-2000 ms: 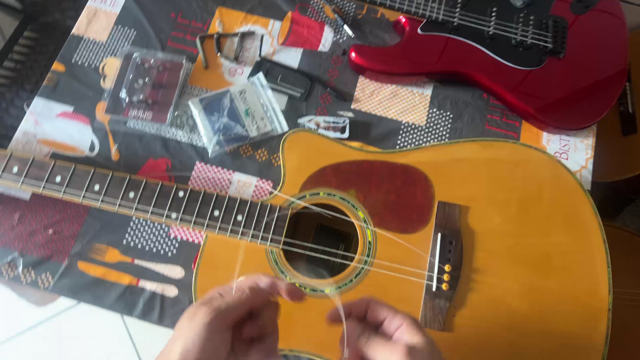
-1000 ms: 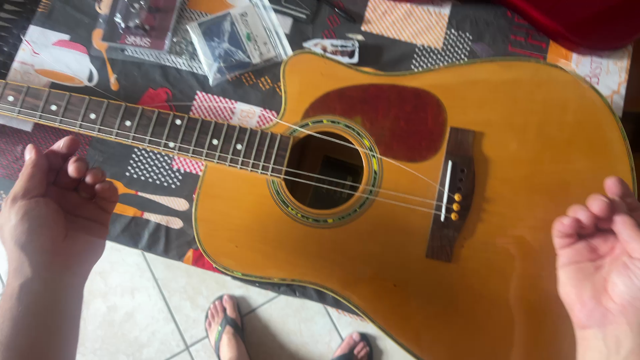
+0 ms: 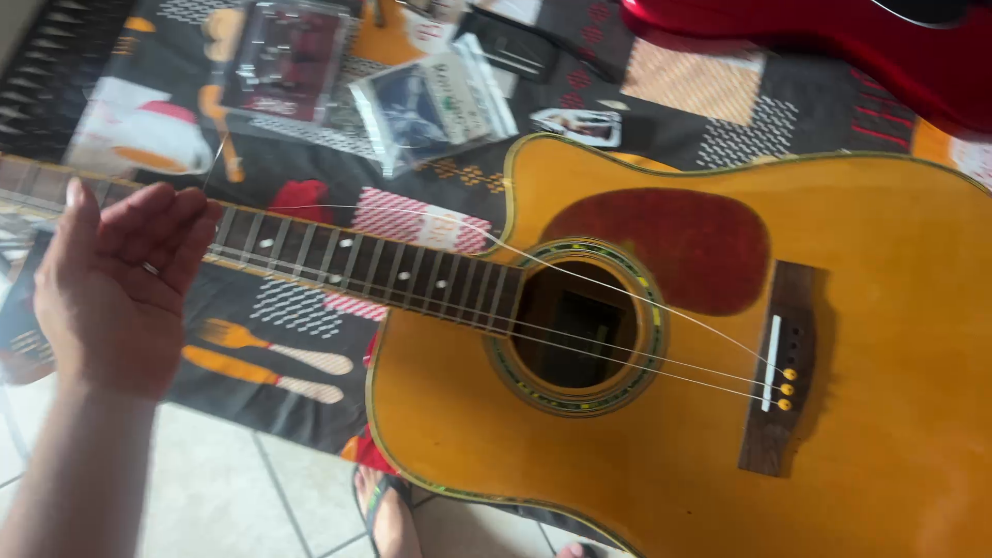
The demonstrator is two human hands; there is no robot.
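An acoustic guitar with an orange-yellow top [image 3: 876, 325] lies face up, its fretted neck [image 3: 372, 267] running left. Three yellow pins [image 3: 787, 389] sit in the dark wooden bridge [image 3: 767, 457], one string at each. Two strings run along the neck; the third, a loose string [image 3: 573, 273], arcs over the soundhole [image 3: 577, 329] and past the neck's upper edge towards my left hand [image 3: 128, 287]. This hand is palm up over the neck, fingers loosely curled, thumb apart. A thin string piece rises by its fingertips; whether they touch it is unclear. My right hand is out of view.
On the patterned tablecloth [image 3: 310, 155] behind the neck lie a clear plastic pack of metal parts [image 3: 287, 62], a plastic string packet [image 3: 434, 105] and a black case [image 3: 508, 46]. A red guitar body [image 3: 814, 31] is at upper right. Sandaled feet [image 3: 387, 515] stand on floor tiles below.
My right hand has left the view. The loose string now bows upward more, its far part rising beside my left hand. Two seconds ago both hands were near the soundhole.
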